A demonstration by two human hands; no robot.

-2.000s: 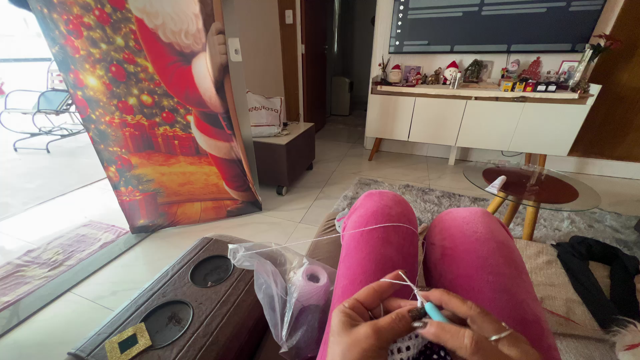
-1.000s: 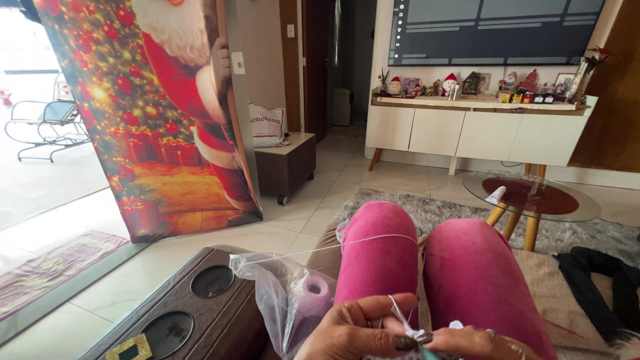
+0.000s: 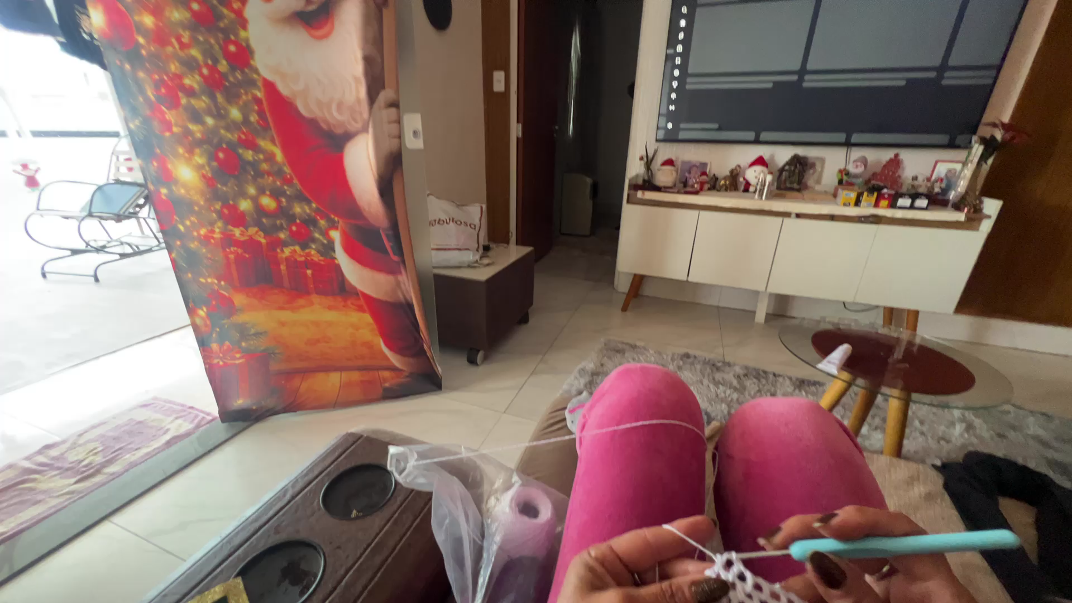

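Note:
Between the fingers of my right hand (image 3: 879, 557) is a crochet hook with a light blue handle (image 3: 904, 544), its metal shaft pointing left into the white crochet mesh (image 3: 745, 579). The left end of that mesh is pinched by my left hand (image 3: 641, 561), with white yarn rising over its fingers. A strand of yarn (image 3: 624, 429) crosses my pink-clad knee and runs left to a clear plastic bag (image 3: 461, 511). Inside the bag stands a lilac yarn cone (image 3: 526, 532). The lower part of the work is cut off by the frame.
A brown armrest with round cup holders (image 3: 358, 492) lies at my left. Ahead are a grey shaggy rug (image 3: 636, 356), a round glass-topped table (image 3: 896, 364) and a white sideboard (image 3: 737, 243) holding Christmas figures. A Santa-printed panel (image 3: 285, 209) stands at left; dark cloth (image 3: 997, 502) lies at right.
The hook now lies nearly level, its blue handle out to the right and plainly visible; a second ago my fingers mostly hid it. My right hand has shifted right of the left.

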